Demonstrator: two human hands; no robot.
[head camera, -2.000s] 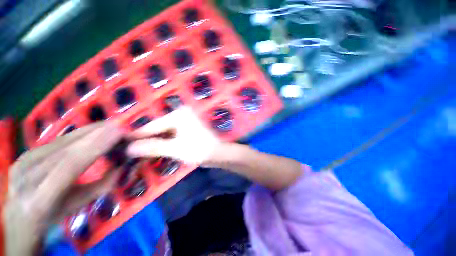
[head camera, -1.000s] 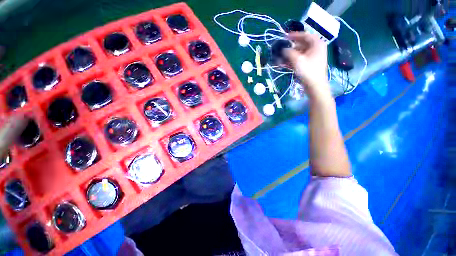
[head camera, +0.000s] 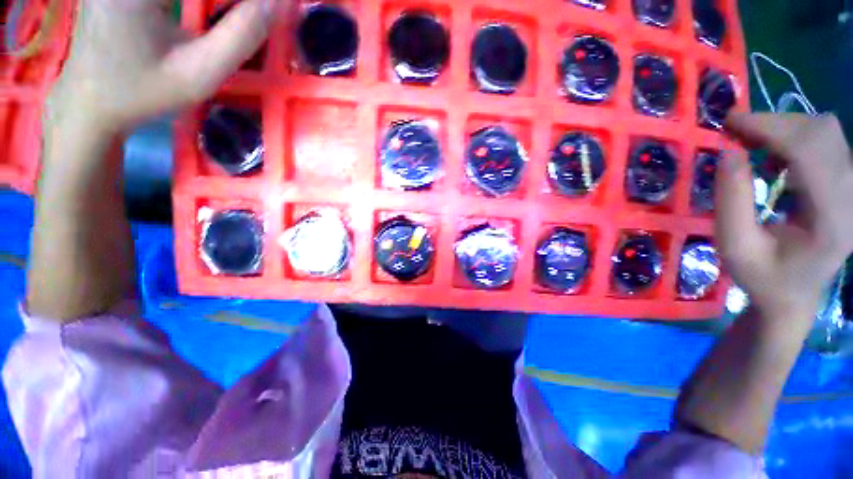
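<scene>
A red-orange foam tray (head camera: 449, 294) lies in front of me. Most pockets hold round, dark watch heads in shiny film, such as one near the centre (head camera: 412, 154). Some show red marks. One pocket (head camera: 321, 148) in the left part is empty. My left hand (head camera: 140, 70) is over the tray's upper left corner, its thumb stretched across a pocket; its fingers are cut off by the top edge. My right hand (head camera: 790, 201) is at the tray's right edge, thumb and fingers apart, nothing visible between them. Whether it touches the tray is unclear.
Another red-orange tray (head camera: 21, 140) is at the far left, with a thin yellowish ring (head camera: 36, 28) on it. White cables (head camera: 781, 79) lie at the right, partly behind my right hand. The blue floor (head camera: 599, 393) shows below the bench edge.
My right hand has come back from the white box and cables to the tray's right edge; the dark thing at it no longer shows. The view has turned, and the tray looks straighter.
</scene>
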